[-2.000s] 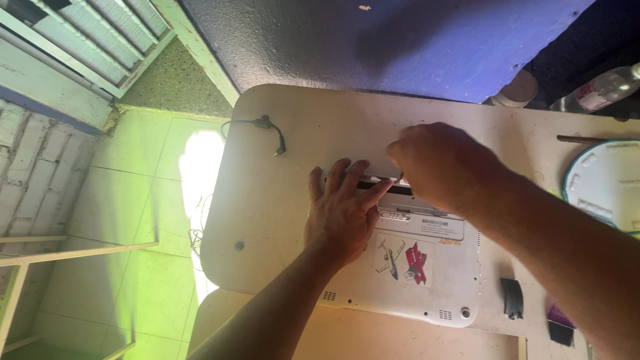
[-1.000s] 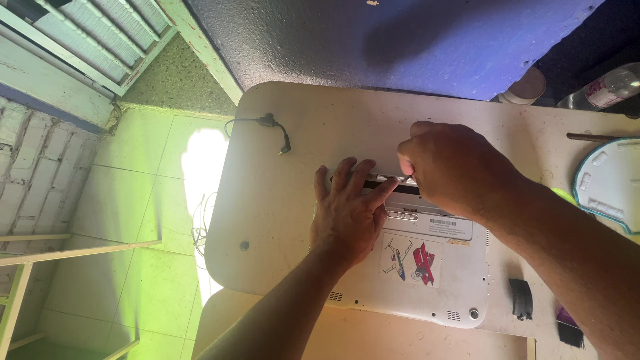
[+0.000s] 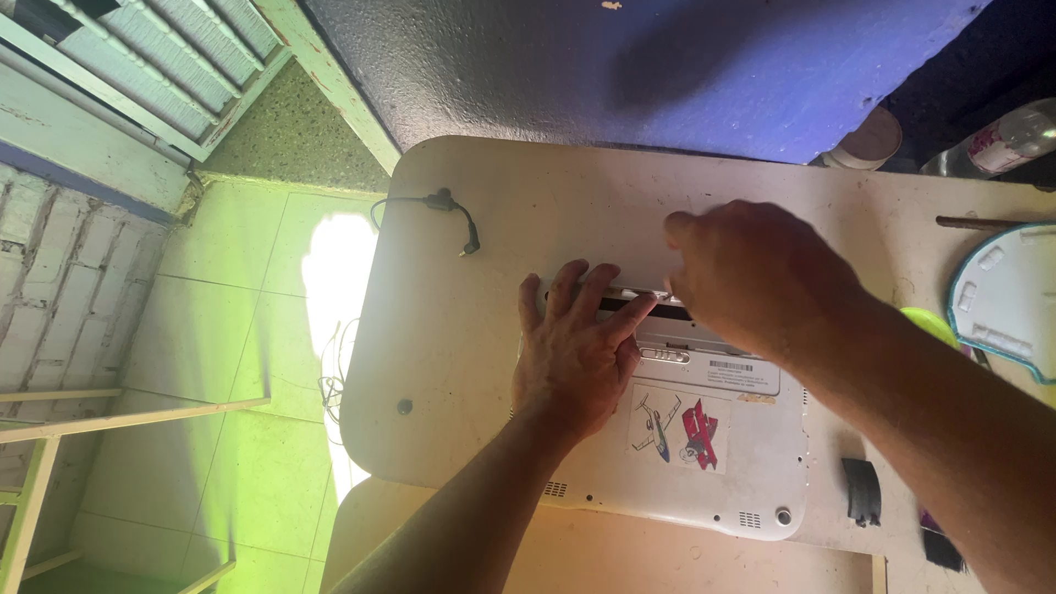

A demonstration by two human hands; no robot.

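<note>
A white laptop [image 3: 693,495] lies underside up on the table, with two airplane stickers, a printed label and a slide latch on its base. My left hand [image 3: 577,355] rests on the laptop's left part, fingers spread, the index fingertip at the edge of the dark open slot [image 3: 615,305] near the hinge. Over the right end of that slot is my right hand [image 3: 751,272], its fingers curled. Whatever it may hold is hidden by the fingers.
A short black cable [image 3: 470,227] lies at the table's upper left. To the right are a dark curved piece [image 3: 862,492], a teal-rimmed white tray [image 3: 1011,289], a thin brown stick [image 3: 978,223] and a plastic bottle [image 3: 998,144]. A blue panel [image 3: 742,74] stands behind.
My right hand has shifted slightly and its wrist is turned differently at the slot's right end. My left hand stays on the laptop.
</note>
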